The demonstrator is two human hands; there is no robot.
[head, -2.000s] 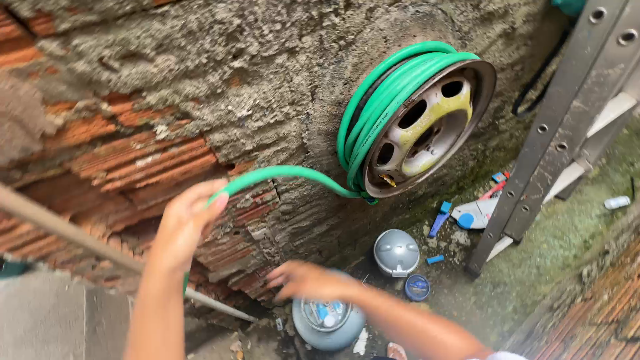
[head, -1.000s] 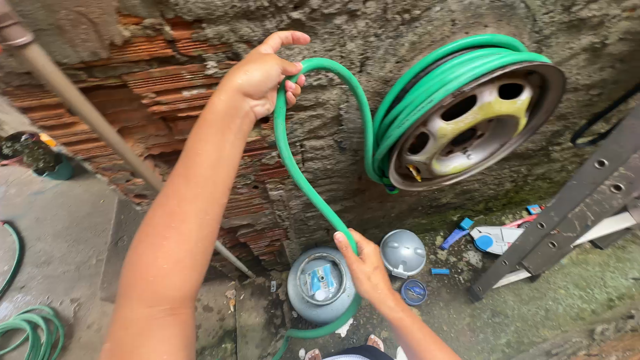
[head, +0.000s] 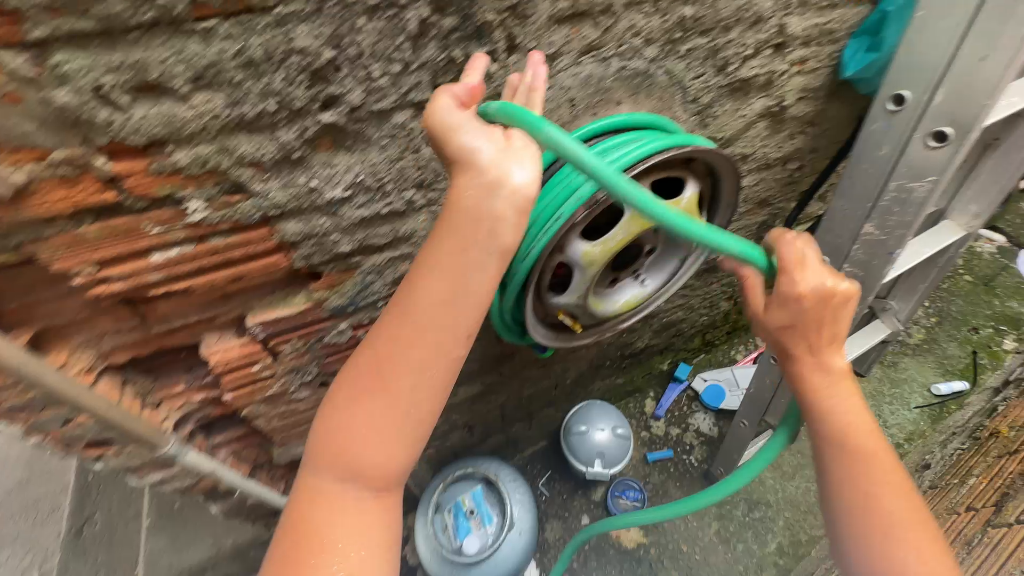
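Observation:
A green garden hose [head: 656, 208] lies in several coils around a steel wheel rim [head: 640, 248] mounted on the rough wall. My left hand [head: 492, 132] is raised at the rim's upper left, fingers spread, with the hose passing against its palm side between thumb and fingers. From there the hose crosses in front of the rim to my right hand [head: 800, 300], whose fingers are closed around it near the ladder. Below that hand, the hose hangs in a curve past the ladder's foot and leaves the view at the bottom.
An aluminium ladder [head: 888, 168] leans at the right. On the ground are a gas cylinder [head: 520, 512], a grey rounded container [head: 597, 436], a round blue tin [head: 626, 496] and a blue-handled tool [head: 670, 396]. A pipe [head: 104, 408] runs along the broken brick wall at the left.
My right hand has moved up and right from beside the gas cylinder, carrying the hose. The hose now crosses the rim's face, and my left hand is beside the coils.

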